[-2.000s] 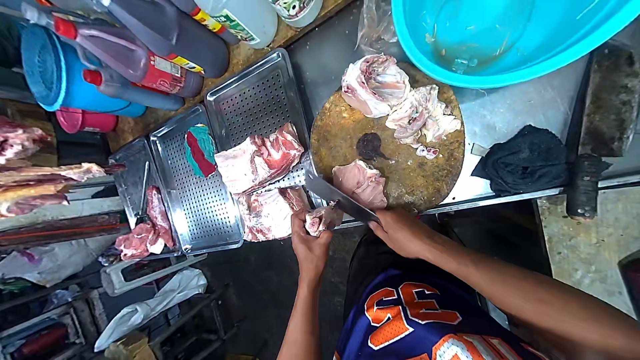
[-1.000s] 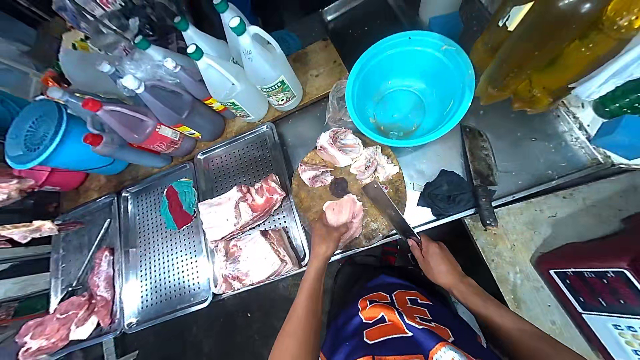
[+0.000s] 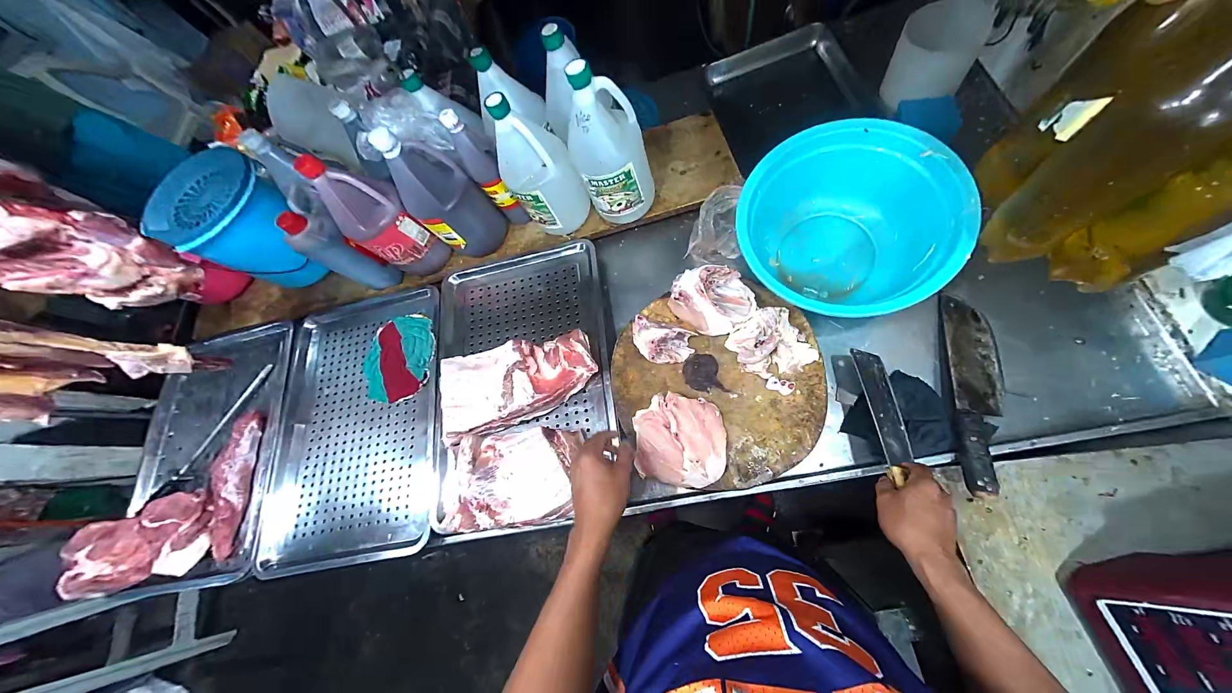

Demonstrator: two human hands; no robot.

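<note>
My right hand [image 3: 916,510] grips a knife [image 3: 881,404] by its handle, its blade over a black cloth [image 3: 924,414] right of the chopping block. My left hand [image 3: 603,476] is at the block's left edge, beside a slab of pork [image 3: 515,481]; whether its fingers hold anything I cannot tell. Just right of it, a piece of raw chicken [image 3: 680,440] lies flat on the round wooden chopping block [image 3: 770,433]. Toward the block's far side are more chicken pieces [image 3: 712,299], around a dark patch. A second pork slab [image 3: 520,380] lies in the perforated steel tray [image 3: 525,279].
A turquoise basin [image 3: 859,217] stands behind the block. A cleaver [image 3: 972,385] lies at the right, with a red scale [image 3: 1155,616] nearer. Two more trays [image 3: 351,462] extend left, one holding meat [image 3: 144,539]. Plastic jugs [image 3: 611,149] line a wooden board; meat hangs at far left.
My right hand has moved the knife off the block to the right. The chicken piece my left hand held now lies on the block, and that hand has moved left of it.
</note>
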